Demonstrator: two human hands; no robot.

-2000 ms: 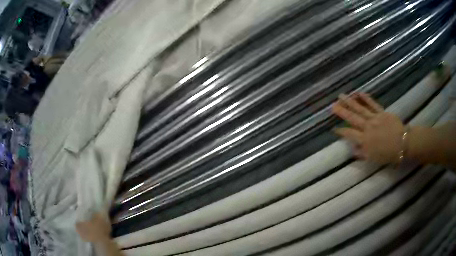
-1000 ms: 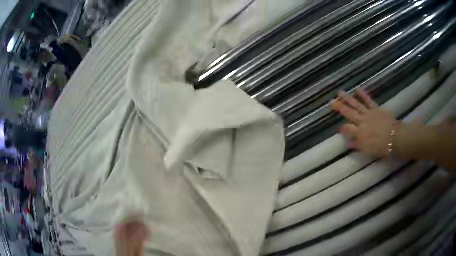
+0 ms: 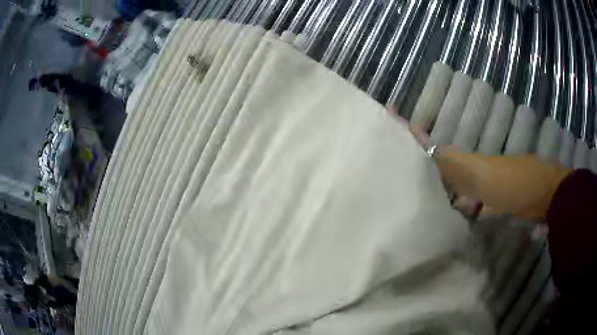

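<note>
The loose cream cloth lies flat and wide over the middle of the tube bank, with soft wrinkles and a darker fold at the bottom. My right hand is at its right edge, slightly blurred; its fingers close on the edge and are partly hidden by the cloth. My left hand is not in view. Bare silver metal tubes show beyond the cloth. To the left, cream cloth ridges run side by side. More cream-covered tubes show at the right.
A small dark metal piece sits on the ridges at the upper left. Crumpled pale cloth lies beyond the rack. The grey floor and mixed, blurred items are at the far left. My dark red sleeve is at the right.
The view has shifted. The loose cloth, bunched and folded before, now spreads flat up to my right hand, which has gone from open to closed on its edge. My left hand has left the view.
</note>
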